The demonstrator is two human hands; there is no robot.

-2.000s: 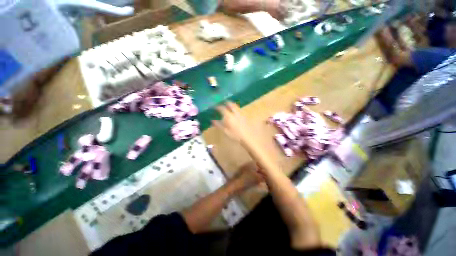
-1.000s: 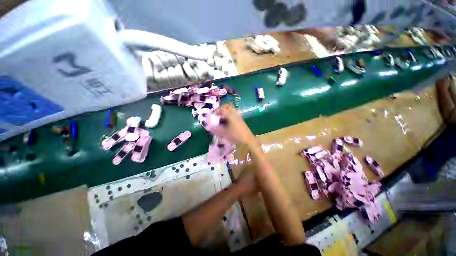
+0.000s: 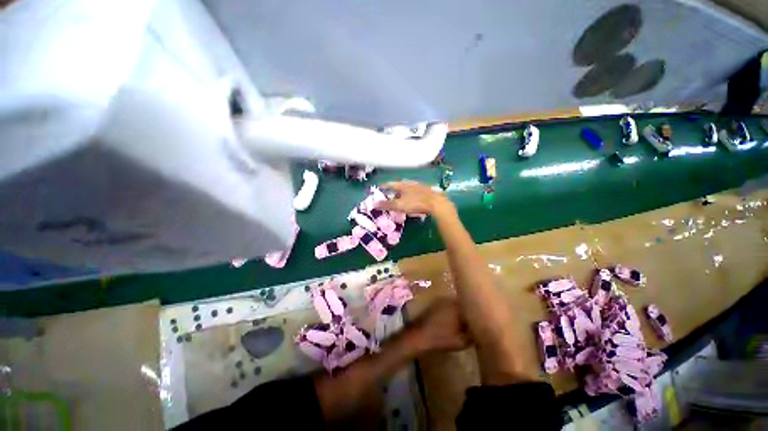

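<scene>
Pink device units [image 3: 370, 227] lie in a loose cluster on the green conveyor belt. My right hand [image 3: 410, 199] reaches over this cluster, its fingertips on or against the top units; whether it grips one cannot be told. More pink units [image 3: 335, 338] lie on the pale dotted plate [image 3: 189, 324], with a further small bunch at its upper right corner. My left hand [image 3: 440, 325] is low and blurred, partly behind my right forearm; its fingers are not clear. A large heap of pink units [image 3: 602, 337] lies on the brown sheet to the right.
A big white housing [image 3: 152, 160] with a white curved arm [image 3: 345, 145] hangs close in front at the left, hiding part of the belt [image 3: 556, 189]. White and blue pieces lie along the belt. A grey panel [image 3: 472, 59] spans the back. A yellow strip shows at lower right.
The view has shifted, and the white housing looms larger. Pink units now lie on the dotted plate, bare there before. My right hand stays at the belt cluster.
</scene>
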